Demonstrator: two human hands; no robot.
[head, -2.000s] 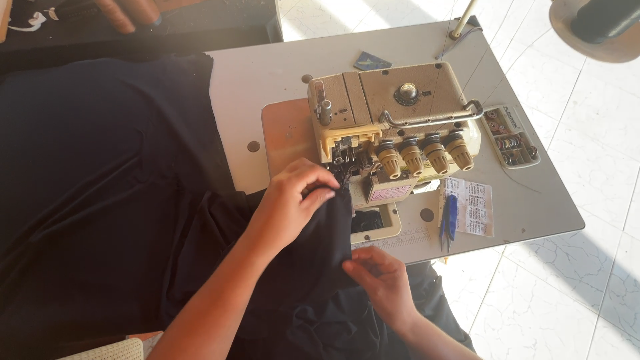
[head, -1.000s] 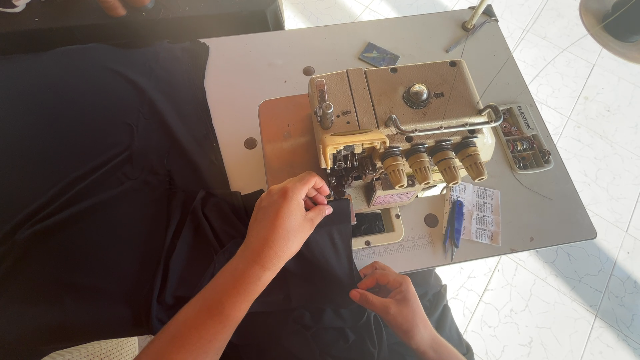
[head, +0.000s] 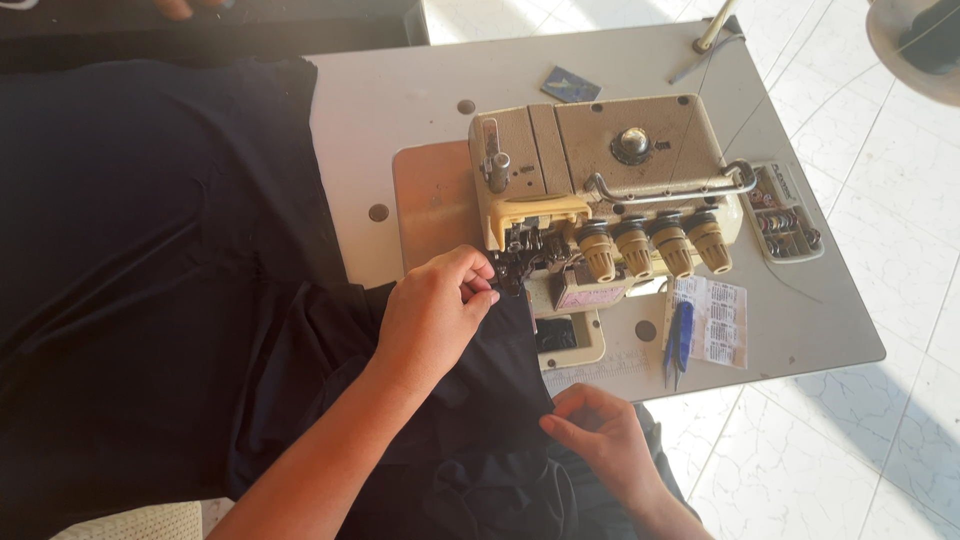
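Black fabric (head: 150,285) spreads over the left of the table and down across the lap. My left hand (head: 435,307) has thumb and fingertips pinched at the fabric by the presser foot area of a beige overlock sewing machine (head: 607,150). Lower right, my right hand (head: 600,435) pinches the fabric's right edge between thumb and forefinger. That edge runs from the foot down to this hand. Several tension dials (head: 634,251) line the machine's front. The needle area is partly hidden by dark parts and my left fingertips.
Blue thread snips (head: 679,341) lie on a printed sheet (head: 721,322) at the table's right. Behind them sits a compartment box of bobbins (head: 784,217). A small blue flat piece (head: 571,85) lies behind the machine. Another person's fingers (head: 174,7) show top left.
My right hand stays at the fabric edge, and my left hand remains by the foot. The view has shifted slightly.
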